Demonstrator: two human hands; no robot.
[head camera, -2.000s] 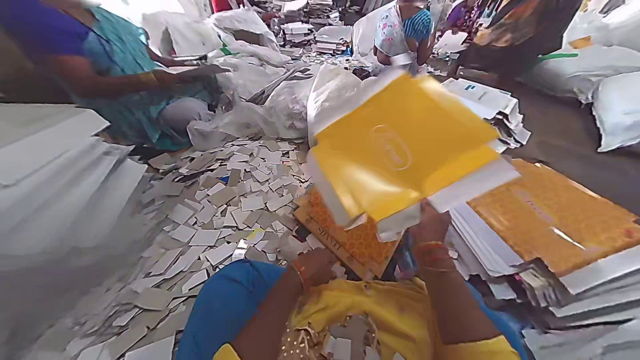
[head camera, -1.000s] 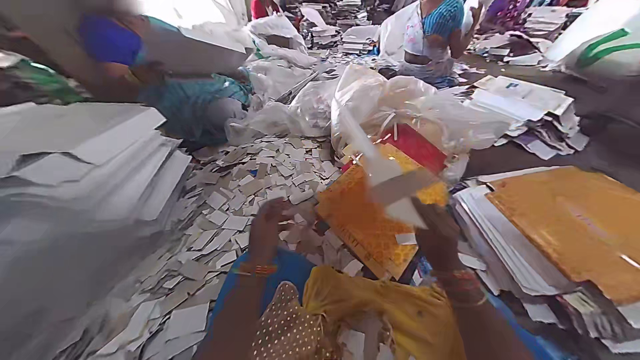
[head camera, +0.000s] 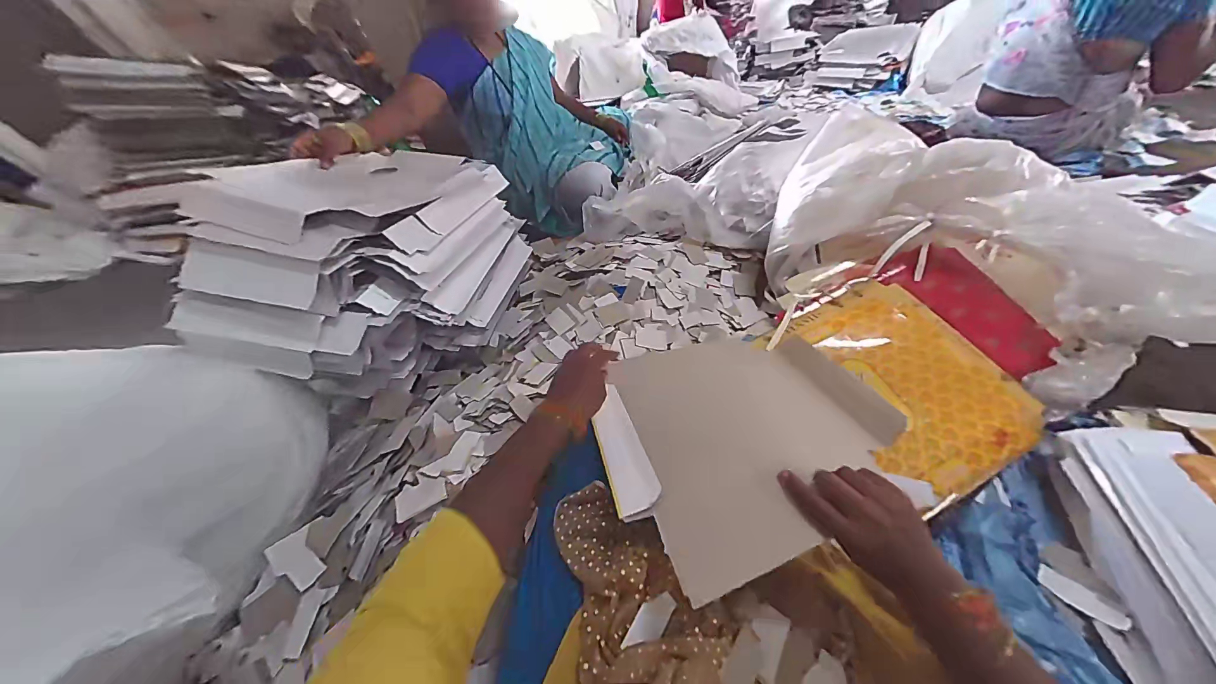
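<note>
A grey-brown cardboard sheet (head camera: 731, 446) with folded flaps lies across my lap, its plain side up. My left hand (head camera: 581, 385) is at its upper left corner, over a white flap with a yellow edge; whether the fingers grip it is hard to tell. My right hand (head camera: 860, 518) rests on the sheet's lower right part with fingers spread. Beyond the sheet, an orange honeycomb-patterned board (head camera: 940, 380) lies partly on a red sheet (head camera: 988, 304). Small card scraps (head camera: 651, 622) sit on the cloth in my lap.
A tall stack of white card sheets (head camera: 252, 275) stands at left, a person's hand (head camera: 323, 144) on top. Card scraps (head camera: 665, 294) cover the floor ahead. Clear plastic bags (head camera: 855, 180) lie beyond the boards. Another card stack (head camera: 1130, 513) is at right. A second person (head camera: 1045, 85) sits at the back right.
Two seconds ago my right hand held up a yellow flattened box; now a sheet lies grey side up under my hands. My left hand has moved to its corner. The view has swung left.
</note>
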